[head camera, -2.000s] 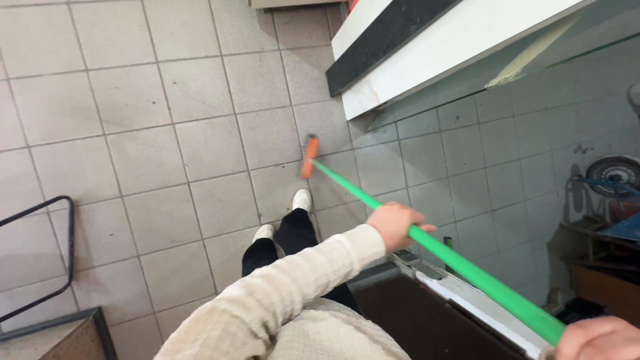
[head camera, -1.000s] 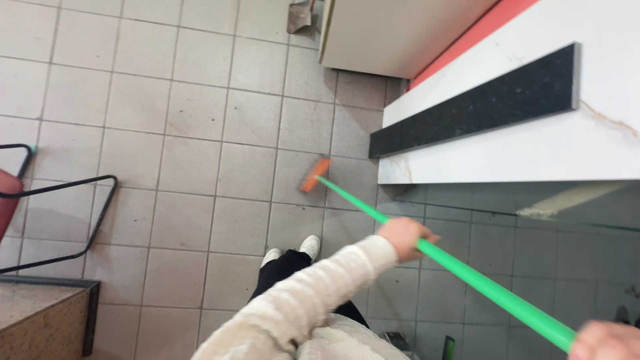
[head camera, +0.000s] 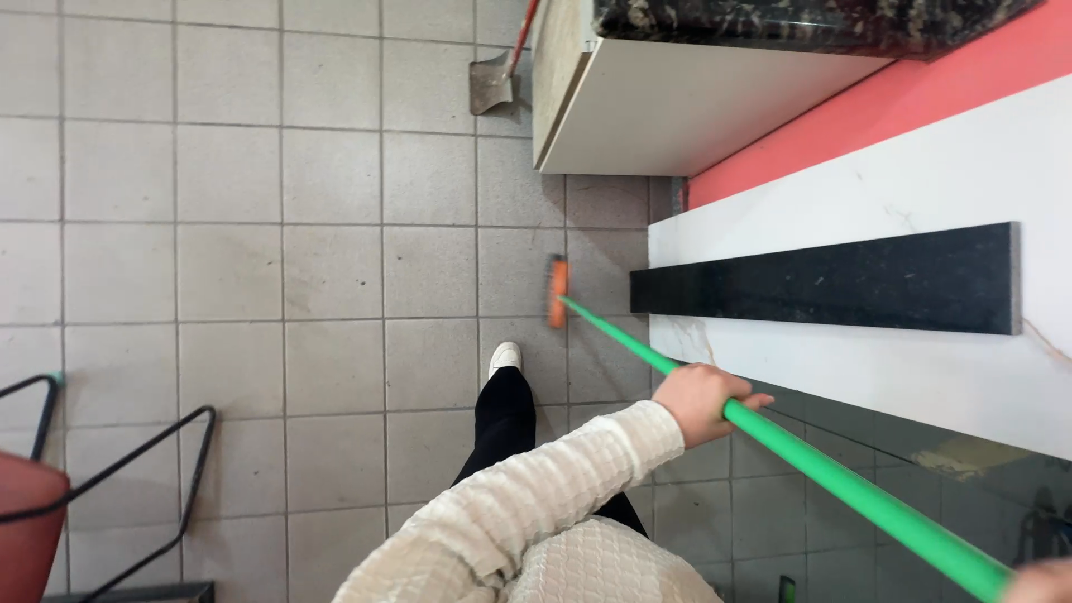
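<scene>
A broom with a bright green handle (head camera: 846, 477) slants from the lower right corner toward the middle of the view. Its orange head (head camera: 559, 293) rests on the grey floor tiles, slightly blurred, with dark bristles on the left side. My left hand (head camera: 702, 404), in a cream textured sleeve, reaches across my body and is wrapped around the middle part of the handle. At the lower right edge, my right hand (head camera: 1043, 584) holds the upper end; most of this hand is cut off by the frame.
A metal dustpan or shovel (head camera: 492, 85) with a red handle lies by a pale cabinet (head camera: 687, 109). Right of the broom is a white marble-look panel (head camera: 921, 360) with a black strip (head camera: 829, 280), above a glass surface. A black-framed red chair (head camera: 29, 519) stands lower left.
The broom head has turned from slanted to nearly straight up and down in the view. Only one shoe shows now, where two showed before. The view has shifted, showing more of the cabinet and dustpan.
</scene>
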